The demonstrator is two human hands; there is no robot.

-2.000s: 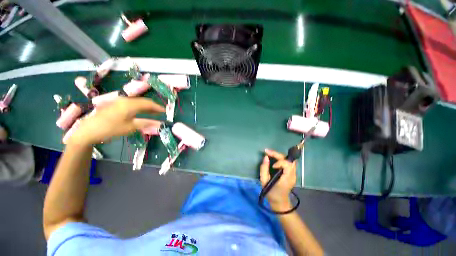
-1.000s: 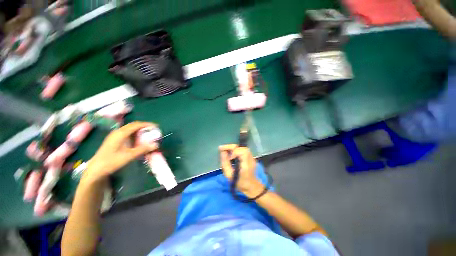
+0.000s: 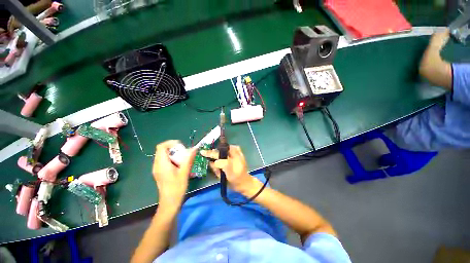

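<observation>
My left hand (image 3: 172, 172) holds a pink-white unit (image 3: 179, 153) by its cylinder, with its pale strip pointing up and right. A green circuit board (image 3: 200, 165) hangs between my two hands. My right hand (image 3: 232, 165) grips a soldering iron (image 3: 223, 149), its metal tip pointing up, away from the board. My right fingertips are at the board; whether they pinch it is unclear. Thin wires show near the unit. A separate unit (image 3: 246, 114) with an upright strip, coloured wires and a yellow piece lies beyond my right hand.
Several pink units with boards (image 3: 98, 177) lie at the left. A black fan (image 3: 147, 85) stands beyond my left hand. A soldering station (image 3: 309, 82) with a red light and cables stands right, near a red sheet (image 3: 367, 18). Another person's arm (image 3: 438, 64) is at the far right.
My left hand has moved right with a unit taken from the pile, and its board now shows. My right hand has come close beside it, still holding the iron. The view has shifted right.
</observation>
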